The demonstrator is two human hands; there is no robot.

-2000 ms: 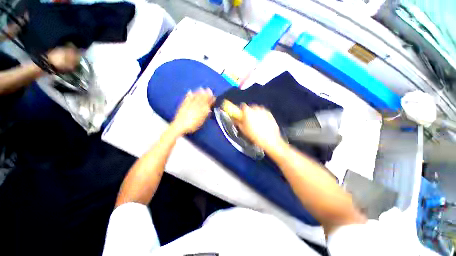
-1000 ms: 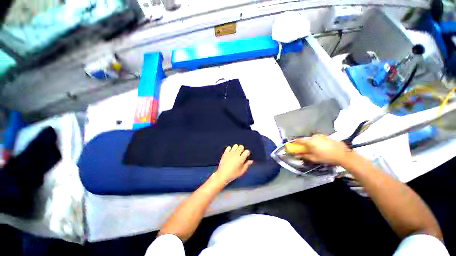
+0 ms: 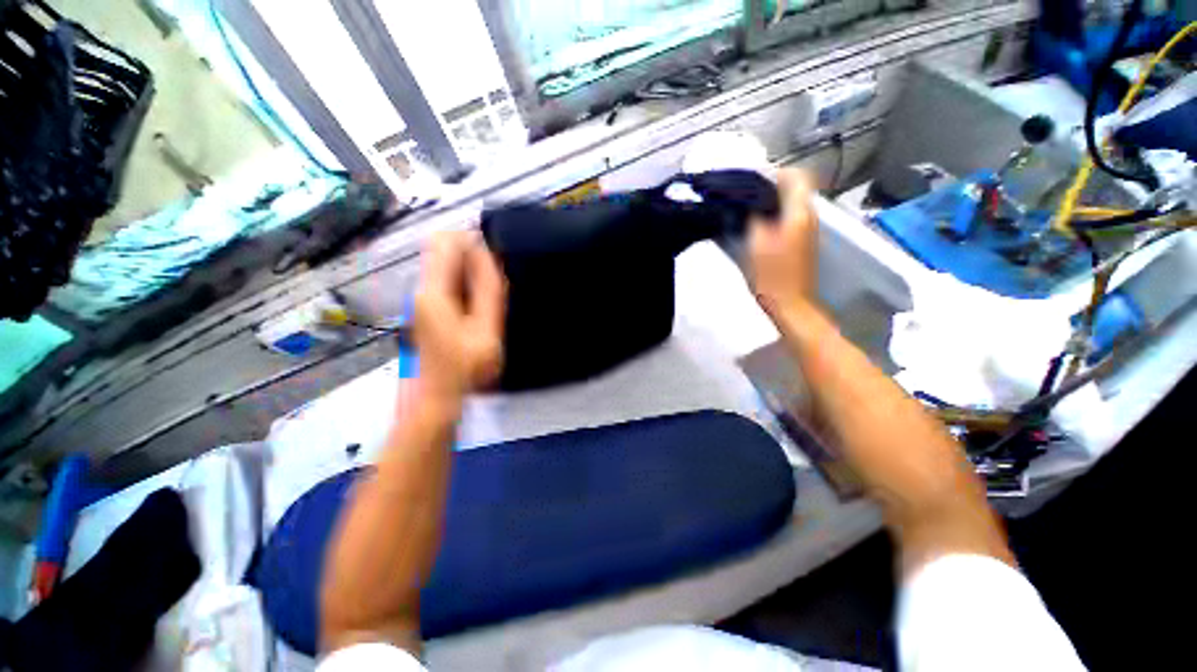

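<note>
A black garment (image 3: 591, 295) is held up off the board, beyond its far side. My left hand (image 3: 460, 309) grips its left edge, and my right hand (image 3: 785, 243) grips its bunched right end. Both hands are blurred. The long navy padded board (image 3: 591, 519) lies in front of me, with my left forearm across its left part. The iron's handle and plate cannot be made out; dark and metal parts (image 3: 991, 446) show at the right end of the table.
A white cloth (image 3: 978, 344) lies crumpled at the right, before a blue tray (image 3: 971, 230) with fittings and yellow hose. Another dark garment (image 3: 125, 571) lies at the far left. Dark pieces (image 3: 59, 158) hang at the upper left. Windows stand behind the table.
The garment has been lifted off the board and is now held in both hands. My right hand has let go of the iron and moved to the garment. The view has shifted.
</note>
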